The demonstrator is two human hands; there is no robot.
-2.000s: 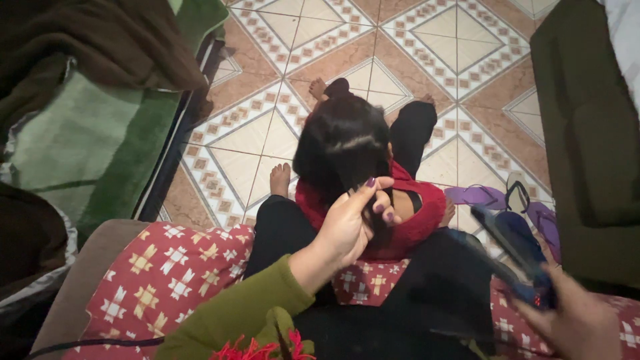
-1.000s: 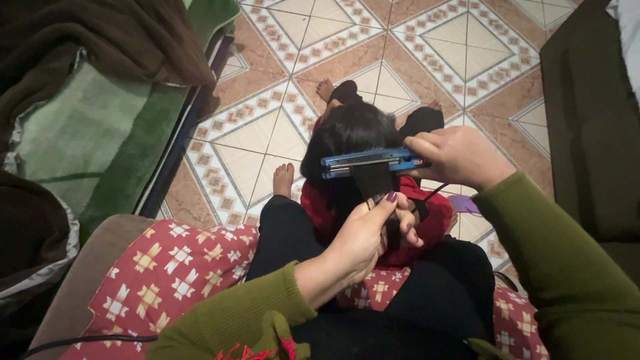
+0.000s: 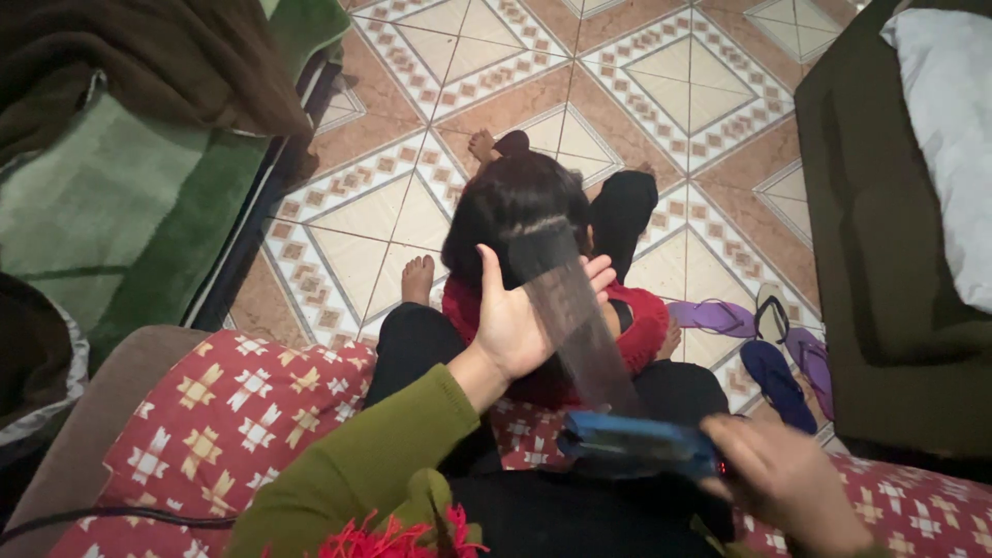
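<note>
A person in a red top sits on the floor between my knees, back to me, with dark hair (image 3: 511, 186) parted across the head. One thin, flat section of hair (image 3: 577, 325) stretches from the parting towards my lap. My left hand (image 3: 527, 318) is palm up with fingers spread, under that section. In my right hand (image 3: 783, 473) is a blue hair straightener (image 3: 639, 446), blurred, at the lower end of the section. Whether its plates are pressed together is unclear.
Purple flip-flops (image 3: 711, 318) and a dark blue one (image 3: 777, 385) lie on the tiled floor at right. A brown sofa (image 3: 852, 232) stands beyond them. Green bedding (image 3: 116, 186) is at left. A black cord (image 3: 155, 515) crosses the red patterned cover (image 3: 248, 411).
The straightener in my right hand has moved from near the head down towards my lap. My left hand has gone from pinching the hair to lying spread beneath it.
</note>
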